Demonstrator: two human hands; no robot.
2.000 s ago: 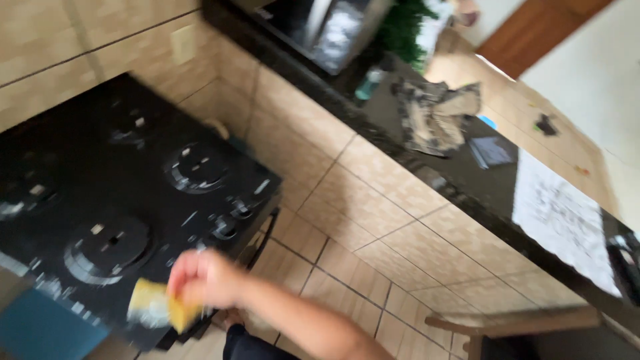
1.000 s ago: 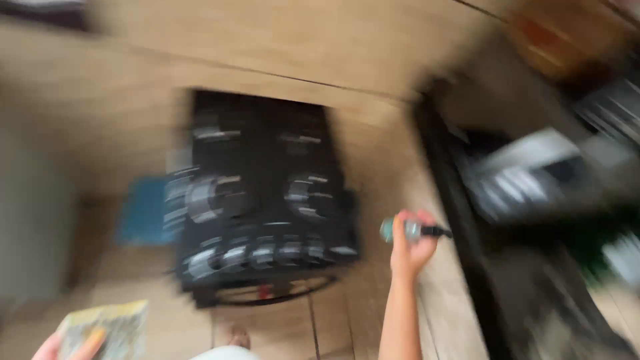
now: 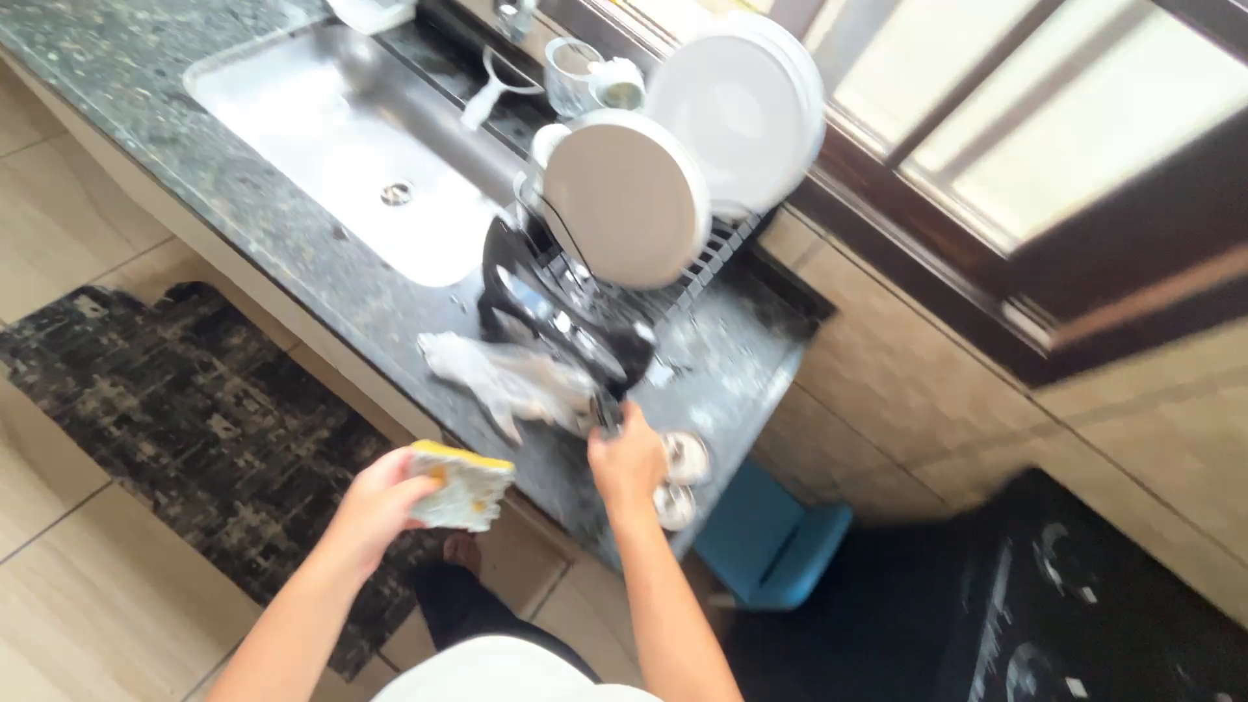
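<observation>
My left hand pinches a worn sponge with a yellow edge and a pale, ragged face, held in front of the counter edge. At the counter's right part, my right hand is closed on a small dark object, mostly hidden by the fingers. Just beyond it lie a crumpled translucent plastic bag or glove and shiny black cookware, which leans by a dish rack. Two small whitish round items sit right of this hand.
A steel sink is set in the dark stone counter. The rack holds a beige round dish and white plates, with glasses behind. A blue step stool or bin and a black stove stand right, a patterned mat left.
The view has swung widely from the stove to the sink counter. A second ago my right hand held a small greenish bottle with a dark end beside the stove; the sponge remains in my left hand.
</observation>
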